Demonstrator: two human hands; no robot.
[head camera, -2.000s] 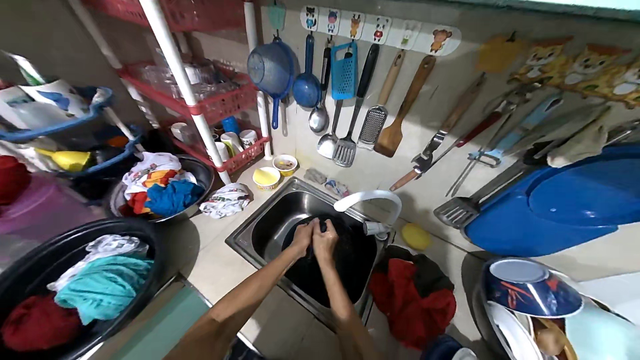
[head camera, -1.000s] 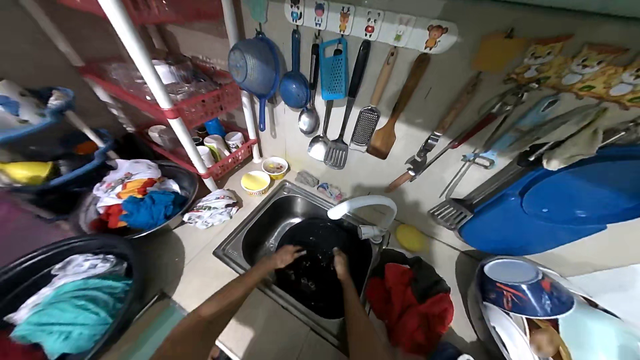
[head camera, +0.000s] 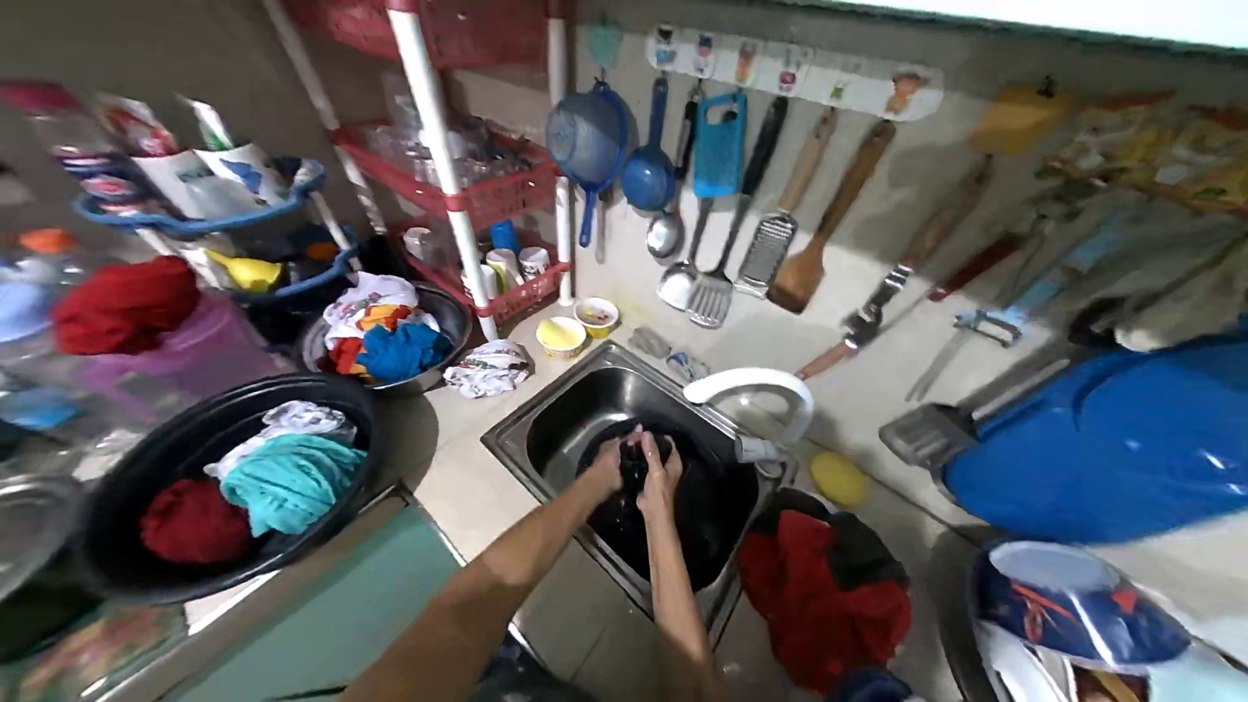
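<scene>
A stainless steel sink (head camera: 575, 395) holds a dark wet cloth (head camera: 697, 487), which hangs down into the basin. Both of my hands grip a bunched part of that cloth: my left hand (head camera: 606, 466) on the left side, my right hand (head camera: 659, 474) close beside it, fingertips nearly touching. The white curved faucet (head camera: 756, 380) arches over the sink's back right edge. Right of the sink lies a red and black cloth (head camera: 819, 595), and a yellow sponge (head camera: 838, 479) sits behind it. The bottom of the basin is hidden by the dark cloth.
On the left stand a black basin (head camera: 112, 565) with teal, white and red cloths and a metal bowl (head camera: 429, 375) of colourful cloths. A patterned cloth (head camera: 489, 369) lies nearby. Utensils such as a wooden spatula (head camera: 804, 273) hang behind. At right is a dish basin (head camera: 960, 614).
My hands were apart over the dark cloth one second ago; now they have come together with part of it bunched between them. The view has shifted toward the left.
</scene>
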